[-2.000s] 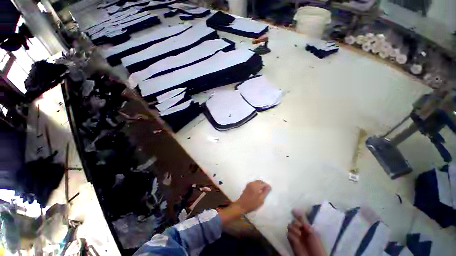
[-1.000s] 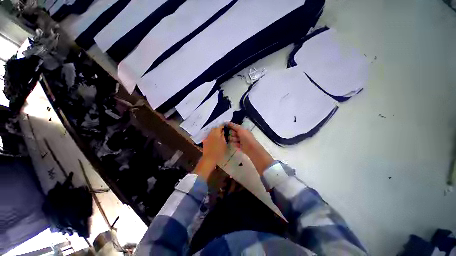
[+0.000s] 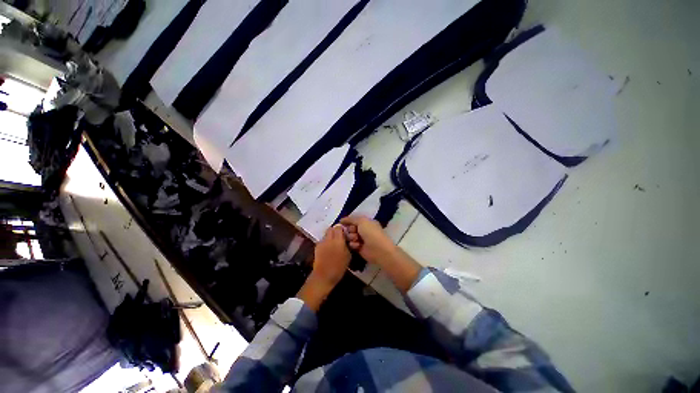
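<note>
My left hand (image 3: 331,255) and my right hand (image 3: 368,239) meet at the table's near edge. Their fingertips pinch together on a tiny pale item and dark cloth (image 3: 358,262) shows just below them. What exactly each hand grips is too small to tell. Small strip pieces (image 3: 325,206) with white paper on dark fabric lie just beyond my hands. A pair of rounded pieces, one nearer (image 3: 480,173) and one farther (image 3: 549,92), lies to the right, paper on top of dark layers.
Long paper-covered panels (image 3: 330,100) lie side by side beyond the strips. Dark and white scraps (image 3: 165,176) fill the aisle along the table's left side. A dark cloth bundle (image 3: 146,326) hangs at lower left, beside a purple-grey surface (image 3: 50,326). A small clear item (image 3: 415,123) lies between panels and rounded pieces.
The view has shifted, so the table pieces sit slightly lower and further right. My hands stay together at the table edge, now with a pale item between the fingertips and dark cloth showing below.
</note>
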